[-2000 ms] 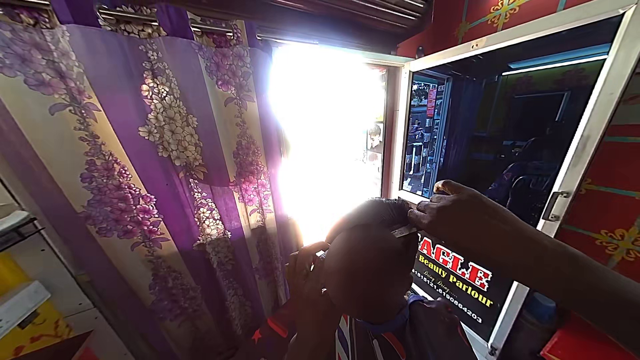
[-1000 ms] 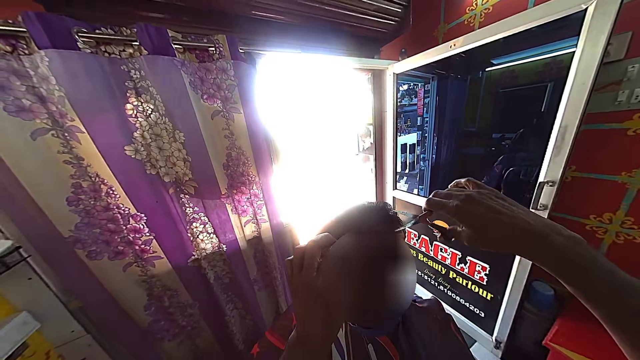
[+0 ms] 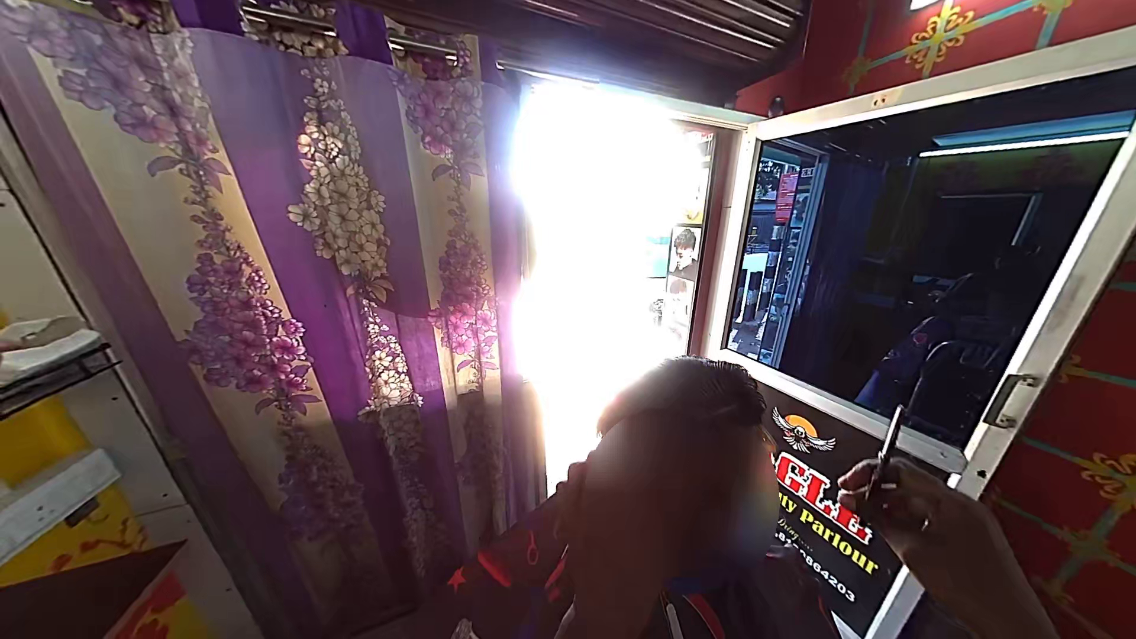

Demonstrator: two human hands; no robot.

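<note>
A seated person's head with short dark hair [image 3: 710, 386] is at the lower middle, strongly backlit. To the right of this head, apart from it, my right hand [image 3: 927, 524] grips a slim barber's tool [image 3: 890, 439] with its light tip pointing up. Whether it is scissors or a razor is not clear. The person's dark top with red marks [image 3: 515, 568] shows below. I cannot make out my left hand in the present view.
A purple and cream flowered curtain [image 3: 266, 266] hangs at left, beside a bright doorway [image 3: 603, 248]. The framed glass door [image 3: 923, 257] stands at right, with a lettered panel [image 3: 816, 515] below. A shelf [image 3: 53, 382] holds a white cloth at far left.
My right hand has moved from the hair out to the right, with the tool in it. The left hand, earlier raised at the left of the head, no longer plainly shows.
</note>
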